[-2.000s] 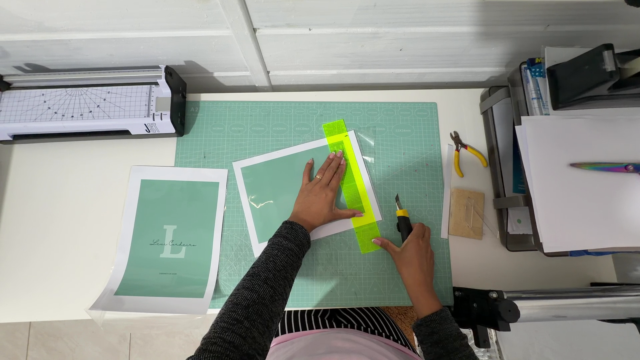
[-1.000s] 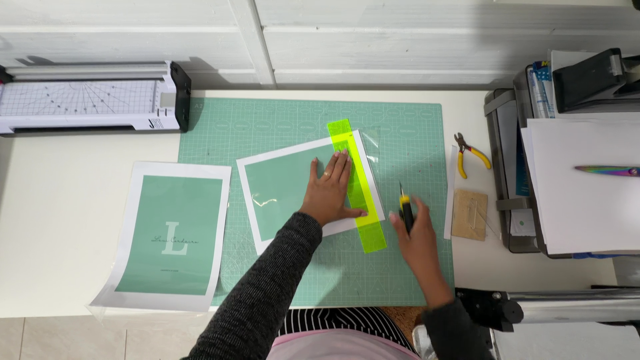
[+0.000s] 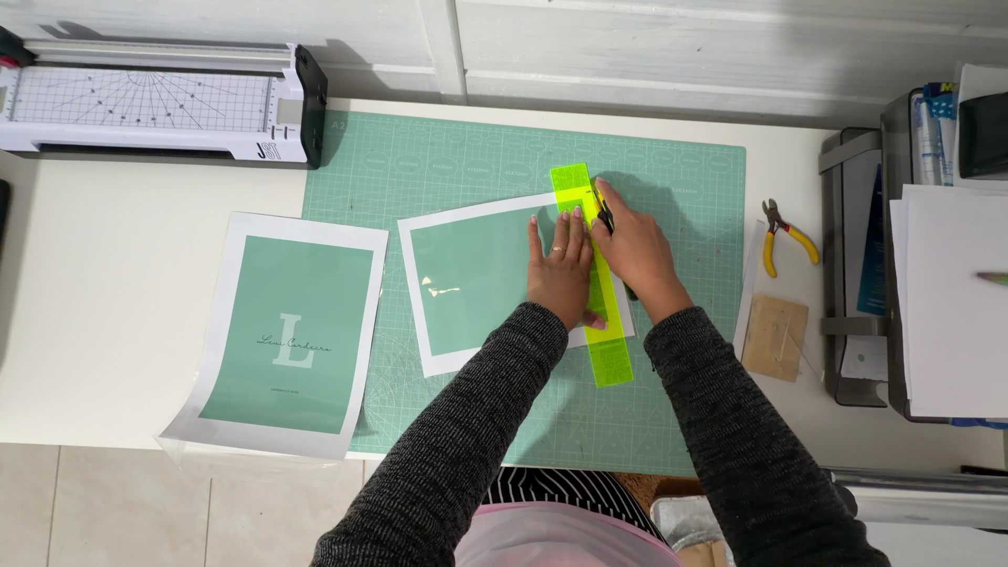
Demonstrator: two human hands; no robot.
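Observation:
My left hand [image 3: 561, 272] presses flat with spread fingers on a fluorescent yellow-green transparent ruler [image 3: 610, 362] and the printed sheet beneath it. That sheet, green with a white border [image 3: 472, 276], lies tilted on a green cutting mat [image 3: 472, 425] and looks glossy, as if under clear film. My right hand [image 3: 638, 252] grips a craft knife [image 3: 603, 213], its tip at the ruler's right edge near the sheet's upper right corner; most of the handle is hidden by the hand. A second green print with a white border [image 3: 295, 331] lies to the left, partly on the mat, its lower left corner lifted.
A paper trimmer [image 3: 150, 102] stands at the upper left. Right of the mat lie yellow-handled cutting pliers [image 3: 776, 236], a thin white strip [image 3: 748, 291] and a small tan card [image 3: 776, 339]. Dark letter trays [image 3: 854, 315] with white paper [image 3: 953, 315] stand at the far right.
My right hand has moved up and left with the craft knife, from right of the sheet to the ruler's upper right edge. My left hand remains on the ruler.

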